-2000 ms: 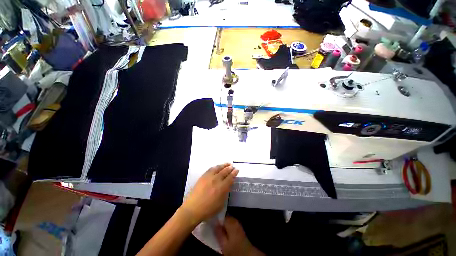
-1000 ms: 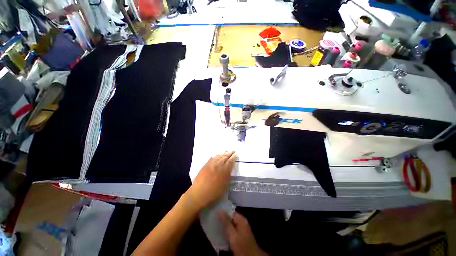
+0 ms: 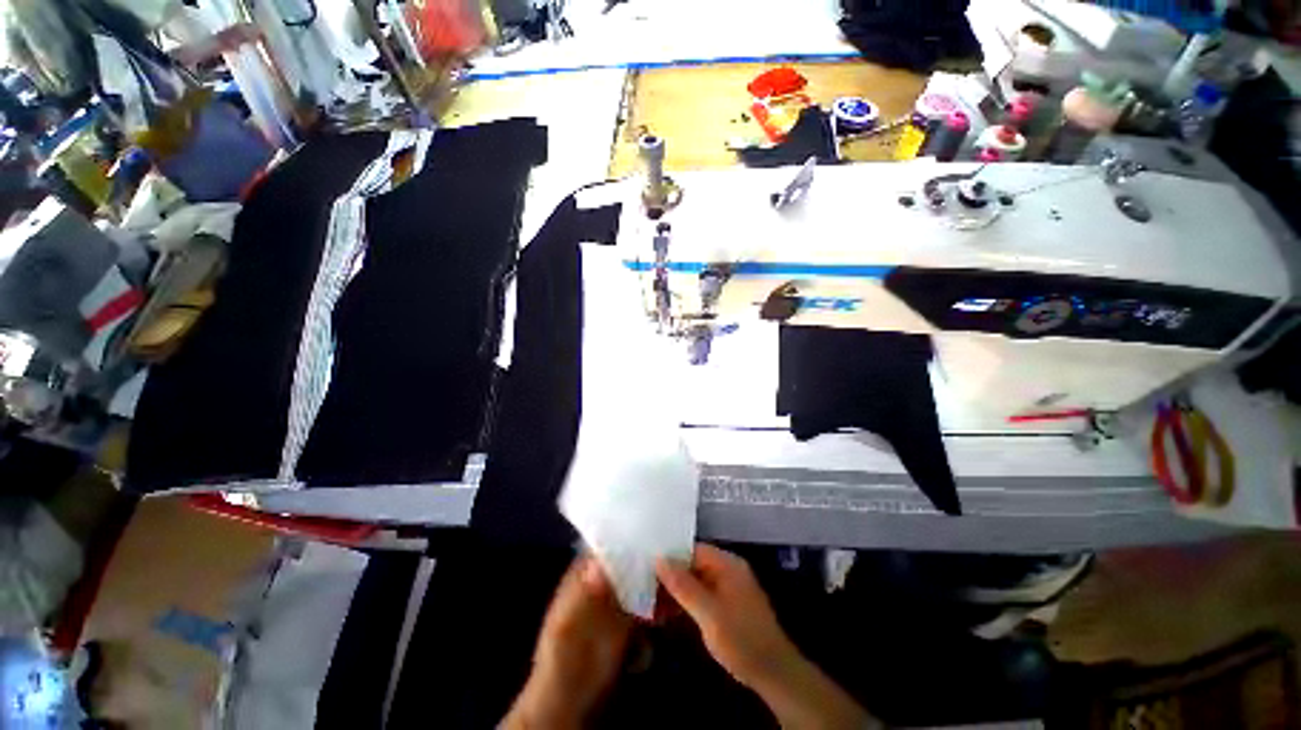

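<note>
A white cut piece (image 3: 635,499) lies over the table's front edge, its lower end held in both hands. My left hand (image 3: 585,628) grips its lower left side. My right hand (image 3: 721,606) grips its lower right side, with the thumb on the cloth. A long black panel (image 3: 535,371) lies left of the white piece and hangs over the front edge. The presser foot (image 3: 699,342) is above the white piece, apart from the hands. A small black shaped piece (image 3: 870,399) rests on the machine bed right of the needle.
A stack of black panels (image 3: 414,314) with pale edges lies at left. The white machine head (image 3: 856,228) spans the right. Red-yellow snips (image 3: 1193,454) lie at the bed's right end. Thread spools (image 3: 999,140) stand behind. A cardboard box (image 3: 171,585) is at lower left.
My left hand has moved off the table down to the white piece's lower end. The white piece now shows more fully. The view has shifted slightly.
</note>
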